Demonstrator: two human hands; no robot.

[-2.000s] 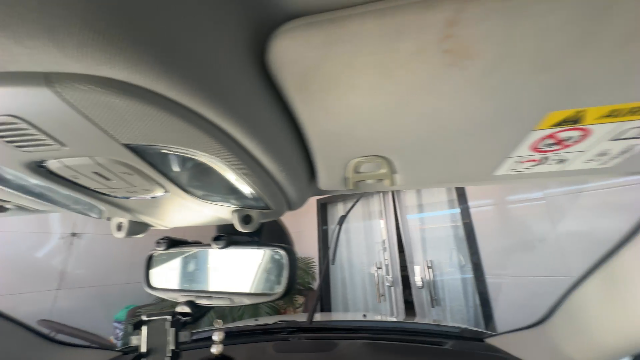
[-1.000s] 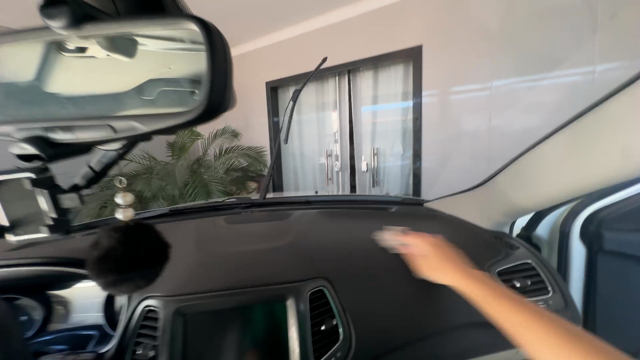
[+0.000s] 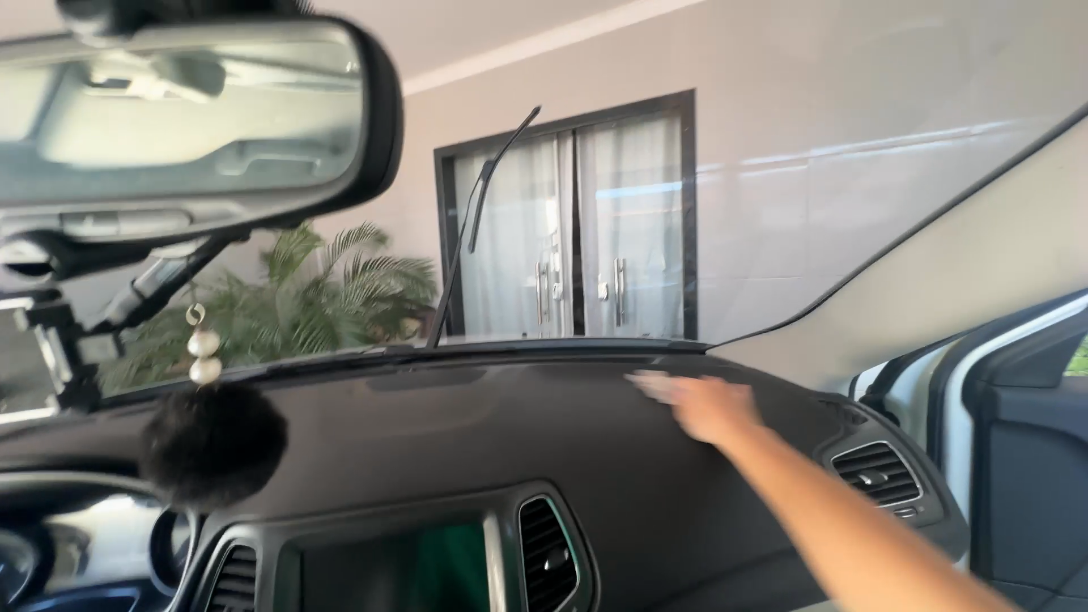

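Note:
My right hand (image 3: 716,408) reaches in from the lower right over the far right part of the car's dashboard (image 3: 476,433), near the foot of the windshield. Its fingers are closed on a small pale cloth or pad (image 3: 653,384), blurred, which seems to rest on the dashboard's top. The right air vent (image 3: 877,478) lies to the right of my forearm. Left of the forearm are the centre air vent (image 3: 548,552) and the dark centre screen (image 3: 391,569). My left hand is out of the picture.
The rear-view mirror (image 3: 183,127) fills the upper left. Below it hang a black pompom with beads (image 3: 214,442) and a phone mount (image 3: 64,348). Outside the windshield, a raised wiper (image 3: 480,204) stands before a glass door. The right car door (image 3: 1033,442) stands open.
The view has swung down from the sun visor to the dashboard. My right hand, absent two seconds ago, came into view one second ago with the pale thing and is still over the dashboard.

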